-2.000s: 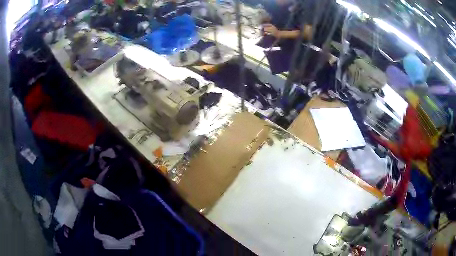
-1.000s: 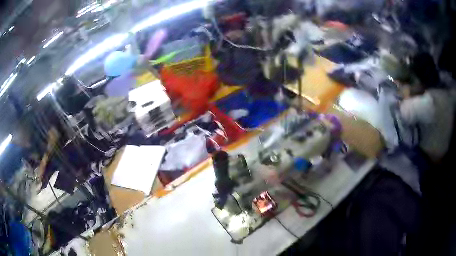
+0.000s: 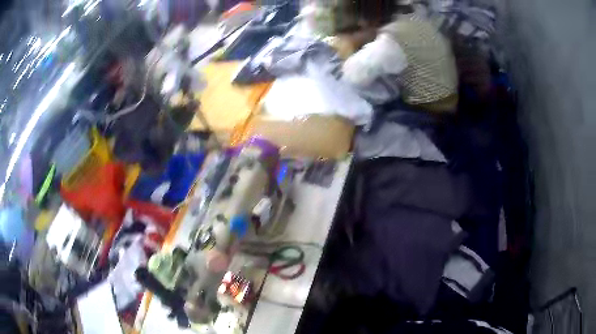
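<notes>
Neither of my hands is in view. The frame is blurred. A cream sewing machine with pink and blue stickers stands on the white machine table. Scissors with red and green handles lie on the table right of the machine. Right of the table edge is a large pile of dark navy fabric panels. A folded piece with white and dark bands lies on its right side, and a pale grey panel lies at its back.
A person in a light patterned top is beyond the table, by white fabric. Red and blue things are at left. A grey wall runs along the right, with a wire rack at lower right.
The view has swung right. The machine and scissors have shifted left in the picture, and the navy pile and grey wall have come into view on the right.
</notes>
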